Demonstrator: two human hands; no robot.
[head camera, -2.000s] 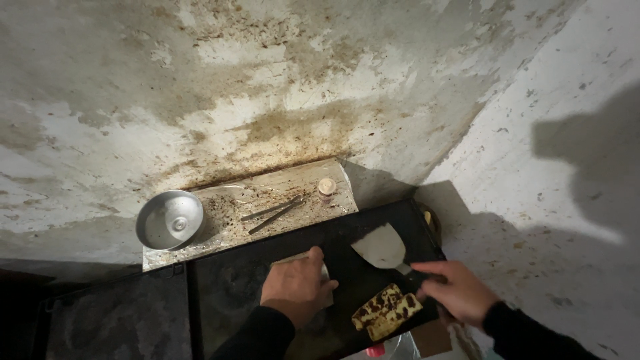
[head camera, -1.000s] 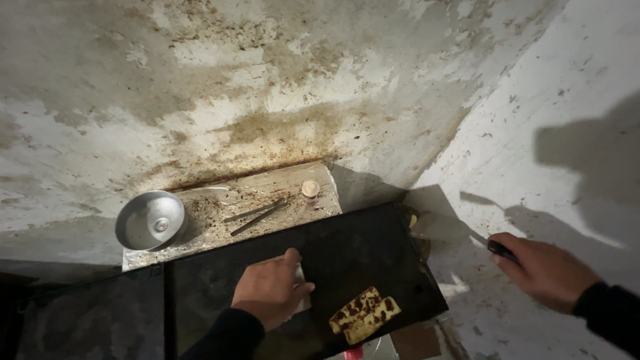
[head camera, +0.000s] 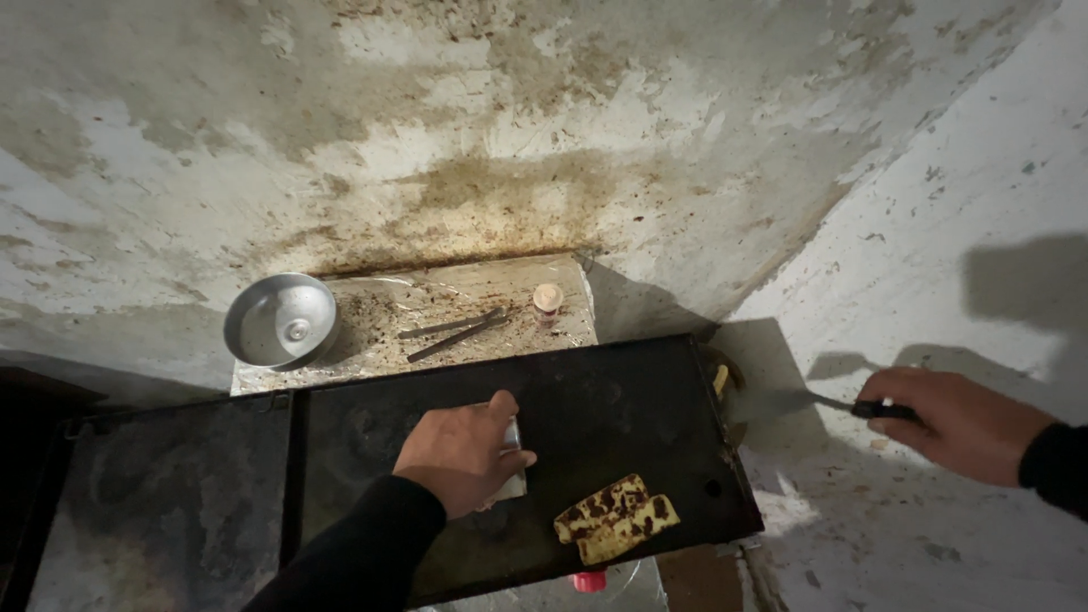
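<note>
My left hand (head camera: 463, 455) is closed around a pale, partly shiny object (head camera: 513, 467) low over the middle of the black griddle (head camera: 612, 399); the hand hides most of it. My right hand (head camera: 943, 421) grips the black handle of a spatula (head camera: 875, 410), held past the griddle's right end near the wall. The spatula's blade is blurred and points left. Two browned, flat yellow pieces of food (head camera: 616, 517) lie side by side, touching, on the griddle to the right of my left hand.
Behind the griddle, a foil-covered ledge (head camera: 374, 297) holds a metal bowl (head camera: 280, 321), metal tongs (head camera: 455, 330) and a small capped container (head camera: 548, 299). A red object (head camera: 590, 581) shows below the front edge. Stained walls (head camera: 476, 136) stand behind and at the right.
My right hand has moved right with the spatula, from beside the food to beyond the griddle's end. My left hand still holds the pale object on the griddle.
</note>
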